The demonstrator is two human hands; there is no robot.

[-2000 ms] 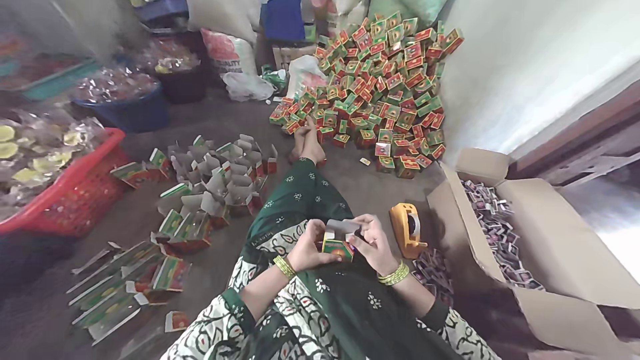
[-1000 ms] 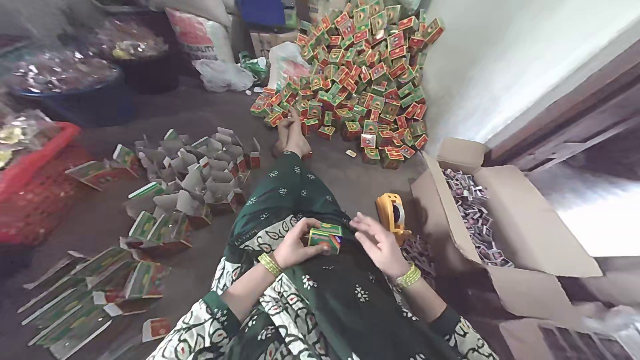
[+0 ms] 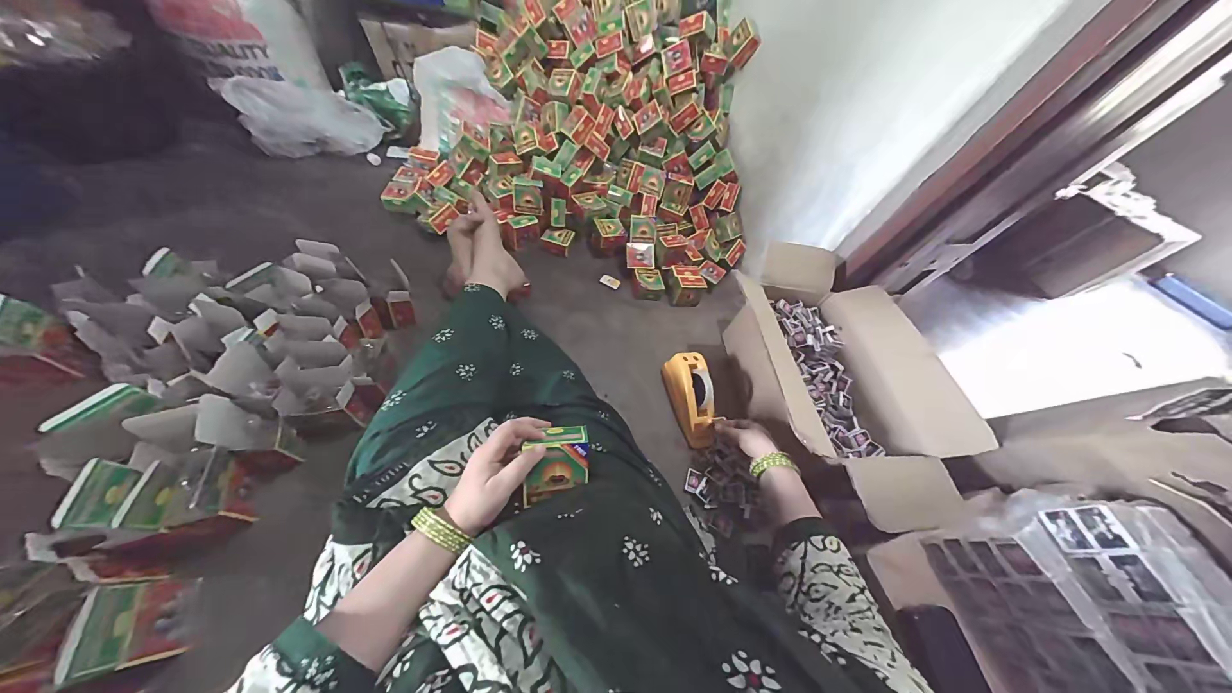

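Note:
My left hand [image 3: 496, 472] holds a small green and red carton [image 3: 558, 467] on my lap, with its top flap lying nearly flat. My right hand [image 3: 746, 438] is at the near end of a yellow tape dispenser [image 3: 688, 399] on the floor, its fingertips by the cutting end; whether they grip tape is too small to tell. Just below that hand lies a loose heap of small dark picture-printed pieces [image 3: 727, 491]. Both wrists wear yellow-green bangles.
A large pile of closed cartons [image 3: 616, 144] lies beyond my feet, against the wall. Open cartons [image 3: 250, 366] stand at the left. At the right are a cardboard box [image 3: 780, 366] of small pieces and a plastic-wrapped pack [image 3: 1088, 577]. Plastic bags [image 3: 298, 115] lie at the back left.
My right hand has moved away from the carton, out to the right, to the tape dispenser. The carton, with its flap raised two seconds ago, now has it folded down. My left hand still holds it.

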